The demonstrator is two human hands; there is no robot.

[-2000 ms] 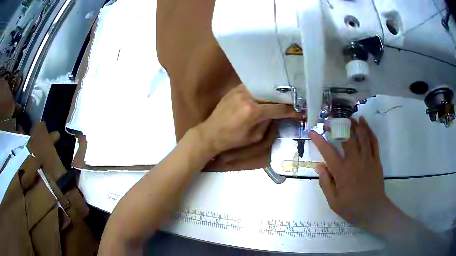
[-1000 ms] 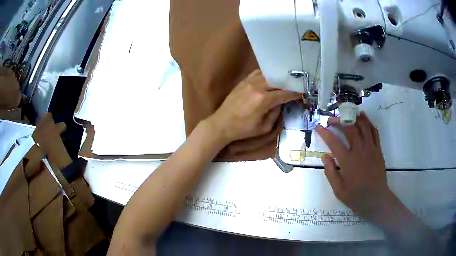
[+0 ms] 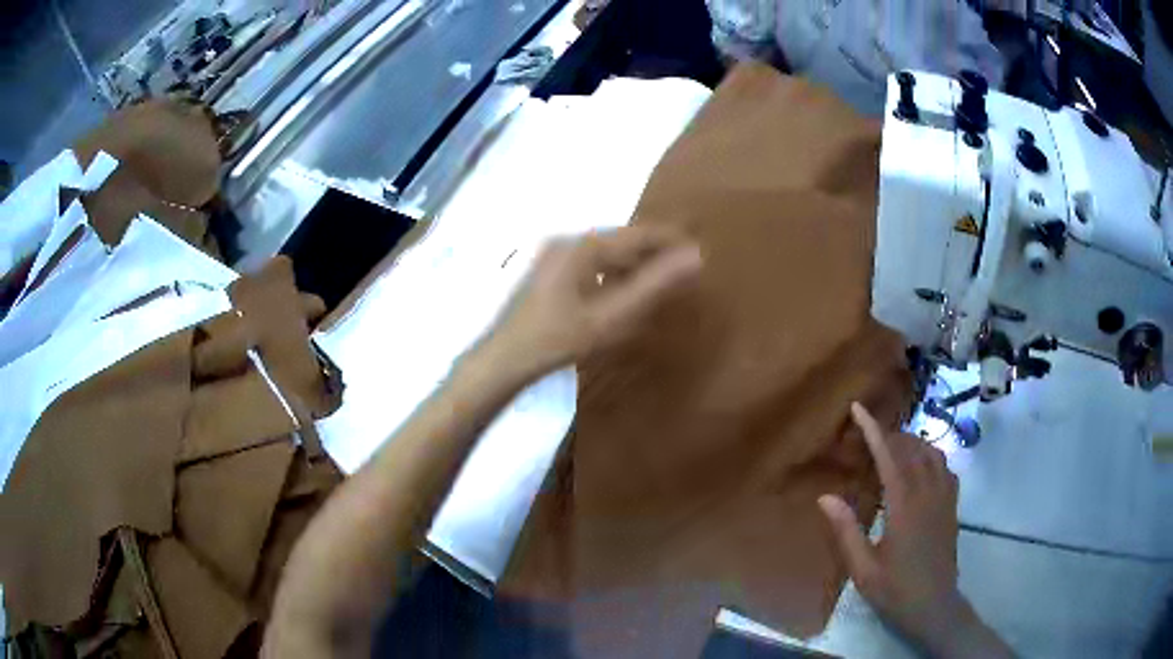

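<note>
A large brown panel point(image 3: 733, 296) lies over the table in front of me, its right edge by the needle area of the white sewing machine point(image 3: 933, 232). A white lining point(image 3: 515, 245) lies to its left and partly under my left forearm. My left hand point(image 3: 611, 294) is above the border of lining and panel, blurred, fingers curled; whether it holds anything is unclear. My right hand point(image 3: 894, 515) is spread at the panel's lower right, fingertips on or just over it, gripping nothing. The needle tip is too small to make out.
A heap of brown and white pieces point(image 3: 232, 451) lies at the left. A dark flat board point(image 3: 347, 245) is between the heap and the lining. The white machine table point(image 3: 1055, 476) extends at the right. A person's light clothing point(image 3: 849, 45) shows behind the machine.
The view has shifted and shows more of the scene. The brown panel now spreads over the table's front edge. My left hand has left the needle area for the left; my right hand is lower.
</note>
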